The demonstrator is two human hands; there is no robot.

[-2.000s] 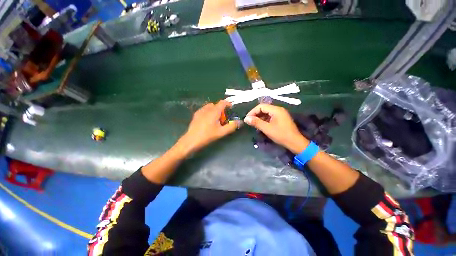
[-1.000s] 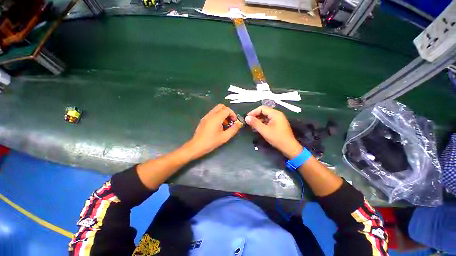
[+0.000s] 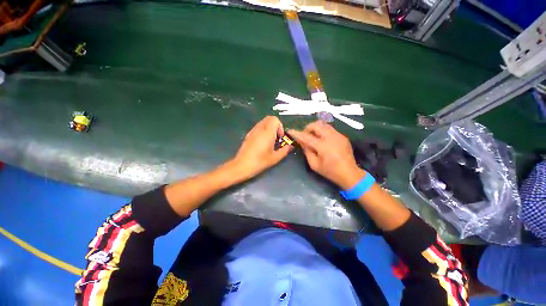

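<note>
A small yellow-and-black part [image 3: 285,141] is held at the fingertips of my left hand [image 3: 261,147]. My right hand [image 3: 331,153] has its fingers touching or very near the part's top right side; whether it pinches something is hidden. A loose pile of small black pieces [image 3: 377,158] lies right of my right hand, partly covered by it. White tape strips [image 3: 299,106] lie fanned out just beyond my hands, at the near end of the blue-violet strip [image 3: 302,51]. A blue band [image 3: 359,186] is on my right wrist.
One yellow-and-black part [image 3: 80,122] sits on the green belt [image 3: 179,66] at left, another [image 3: 80,49] farther off. An open clear bag [image 3: 467,179] with black pieces is at right, below a metal upright [image 3: 479,95] and socket strip [image 3: 527,48]. Another person's sleeve [image 3: 515,272] shows lower right.
My right fingers have moved from beside the part onto or over it. The part in my left fingers shows more yellow. A second yellow-and-black part has appeared at far left.
</note>
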